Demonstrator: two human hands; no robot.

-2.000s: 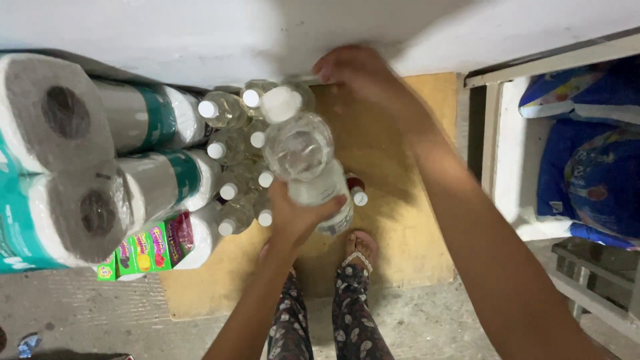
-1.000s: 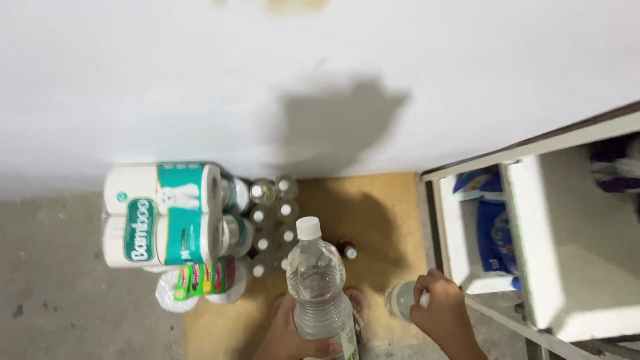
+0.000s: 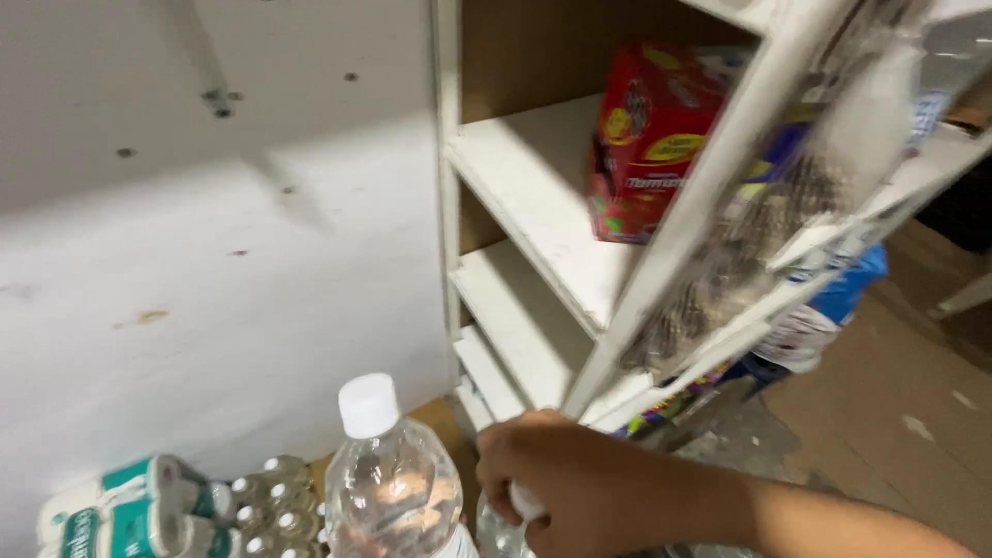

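Low in the view, a clear plastic bottle with a white cap stands upright, large and near. Only a sliver of my left hand shows at its right side and through the clear plastic; most of that hand is hidden behind the bottle or below the frame. Just to the right, my right hand grips a second clear bottle by its white cap, fingers curled round the top. Its lower part is cut off by the frame edge.
A white shelf unit rises at the right, holding a red box and plastic-wrapped goods. Packed paper rolls and several white-capped bottles stand on the floor at lower left, against a white wall.
The view has swung up and right to the shelves. Two seconds ago my right hand was empty near the wall; one second ago it held a bottle by the top, right of the other.
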